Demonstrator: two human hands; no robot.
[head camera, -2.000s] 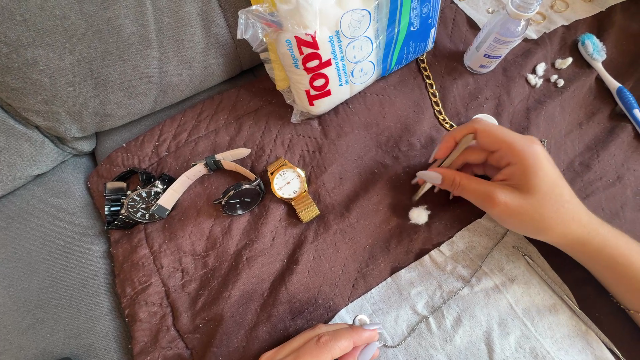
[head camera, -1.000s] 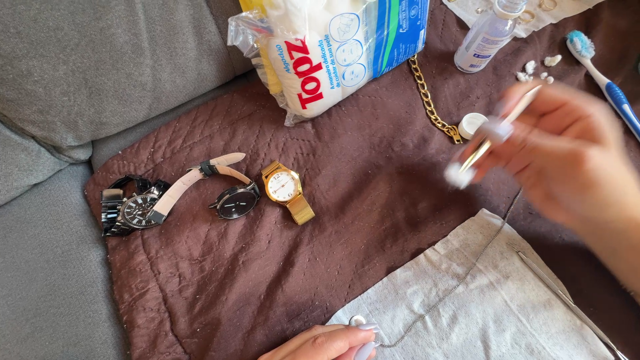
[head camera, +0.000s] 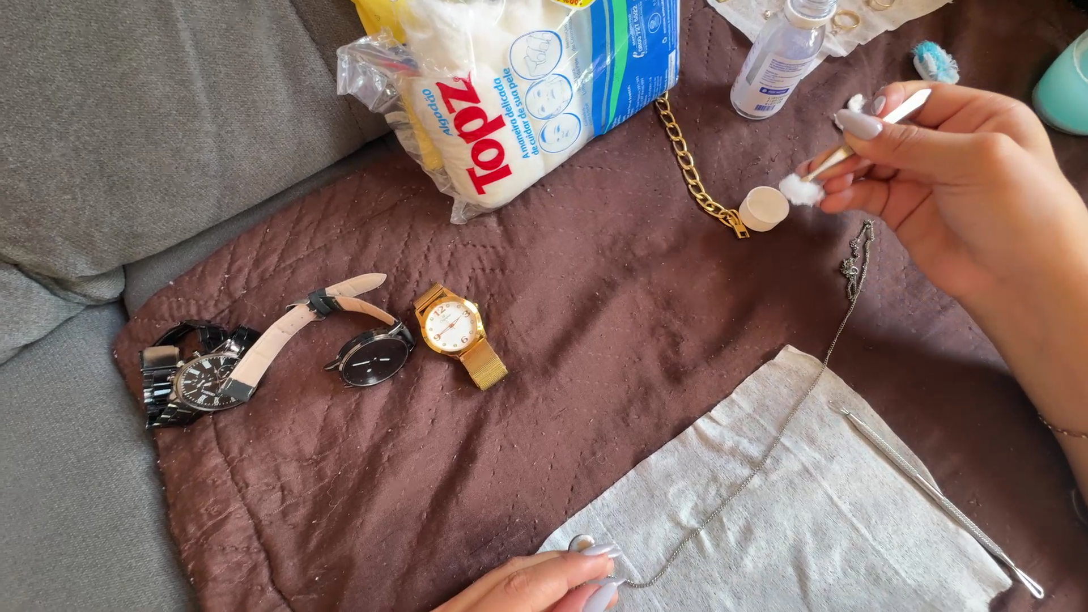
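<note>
My right hand (head camera: 952, 161) holds light-coloured tweezers (head camera: 867, 136) with a white cotton tuft (head camera: 801, 189) at their tip, right beside a white bottle cap (head camera: 763, 208). At the bottom edge my left hand (head camera: 544, 582) pinches a small round metal pendant (head camera: 581, 542) on a thin dark chain (head camera: 748, 476). The chain runs over a white cloth (head camera: 671, 493) and up onto the brown quilted cover, where its end lies bunched below my right hand. A thin metal double-ended tool (head camera: 935, 497) rests on the cloth's right side. My left palm is cut off by the frame.
A bag of cotton (head camera: 527, 93) lies at the top, with a gold chain bracelet (head camera: 684, 161) beside it. An uncapped clear bottle (head camera: 778, 64) stands near rings on cloth. Several watches, one gold (head camera: 450, 327), lie left on the brown cover (head camera: 544, 382). A toothbrush head (head camera: 935, 62) shows behind my right hand.
My right hand picked the cotton tuft up from the brown cover with the tweezers and moved it up and right to the bottle cap. My left hand has stayed at the pendant.
</note>
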